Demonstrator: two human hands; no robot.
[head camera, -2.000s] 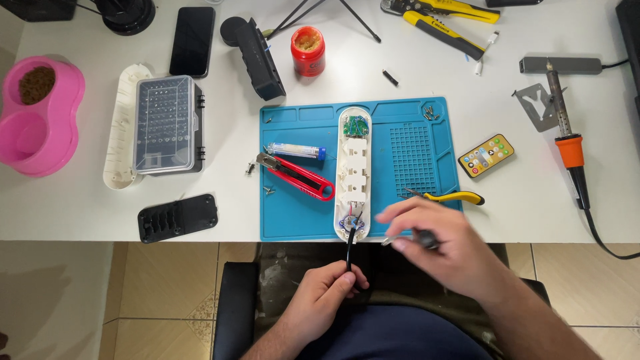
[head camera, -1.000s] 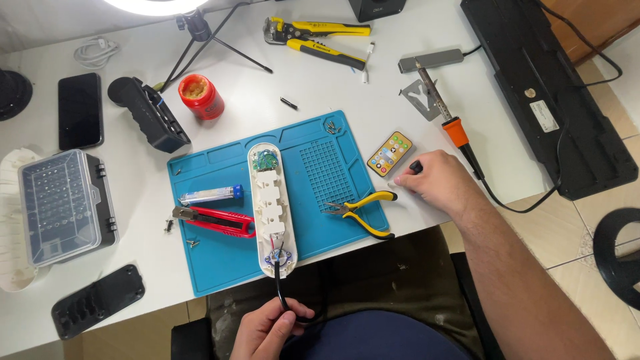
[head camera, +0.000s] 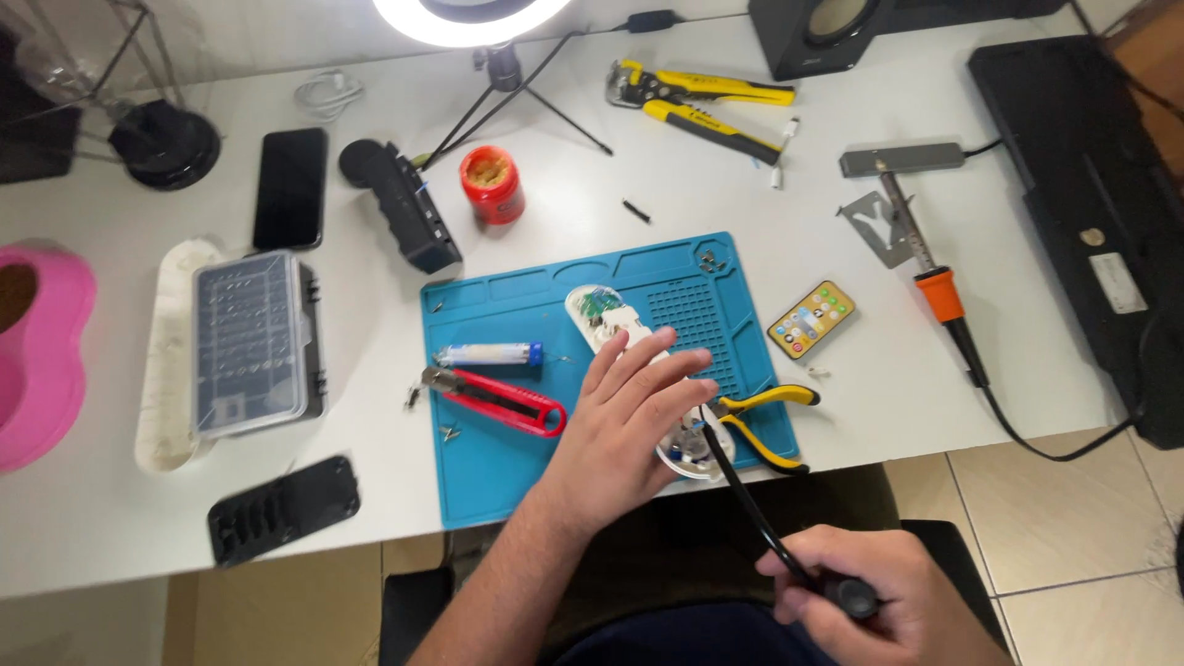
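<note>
My left hand (head camera: 629, 421) lies with fingers spread over the middle of a long white plastic housing (head camera: 588, 301), which sits tilted on a blue work mat (head camera: 499, 481). A green circuit board (head camera: 603, 303) shows at the housing's far end, and fine wires at its near end. From there a black cable (head camera: 740, 486) runs to my right hand (head camera: 856, 587), closed around it and a round black part (head camera: 855, 598). Yellow-handled pliers (head camera: 763, 425) lie just right of the housing. Left of my left hand lie a red utility knife (head camera: 504, 404) and a blue-capped clear tube (head camera: 490, 354).
A soldering iron (head camera: 939, 287) rests right, near a small remote control (head camera: 811, 319). Farther back are a wire stripper (head camera: 703, 106), a red jar (head camera: 492, 185) and a ring light's tripod (head camera: 504, 69). A clear-lidded case (head camera: 250, 342) and a black phone (head camera: 289, 188) stand left.
My left hand has left the cable and moved onto the housing. My right hand has come back from beside the remote control to the cable. The housing has turned on the mat.
</note>
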